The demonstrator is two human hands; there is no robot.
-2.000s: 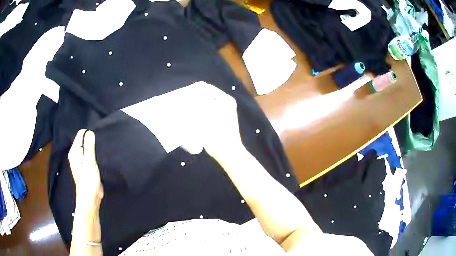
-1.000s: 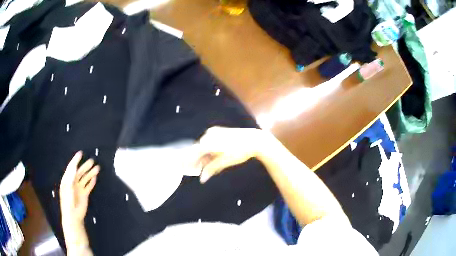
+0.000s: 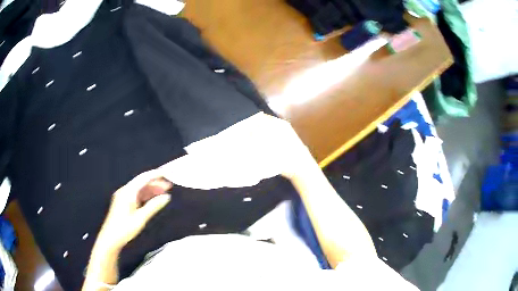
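Note:
A black garment (image 3: 108, 119) with white dots, blurred to short streaks, lies across the left and middle. Its plain black sleeve (image 3: 182, 85) runs down to a flared white cuff (image 3: 227, 156). My left hand (image 3: 136, 207) is at the cuff's lower left end, fingers curled and thumb apart; whether it grips the cloth is unclear. My right hand (image 3: 284, 150) is over the cuff's right part, washed out into the white, so its fingers cannot be made out.
The brown table (image 3: 306, 122) has a yellow edge. At the back are a dark garment (image 3: 335, 12), a dark thread spool (image 3: 360, 35) and a pink spool (image 3: 404, 41). A green bag (image 3: 460, 74) hangs at the corner. Black, white and blue garments (image 3: 377, 193) lie below right.
The cuff has been spread wider and turned. My left hand has moved right to its end; my right hand has moved right and slightly up. The view has shifted.

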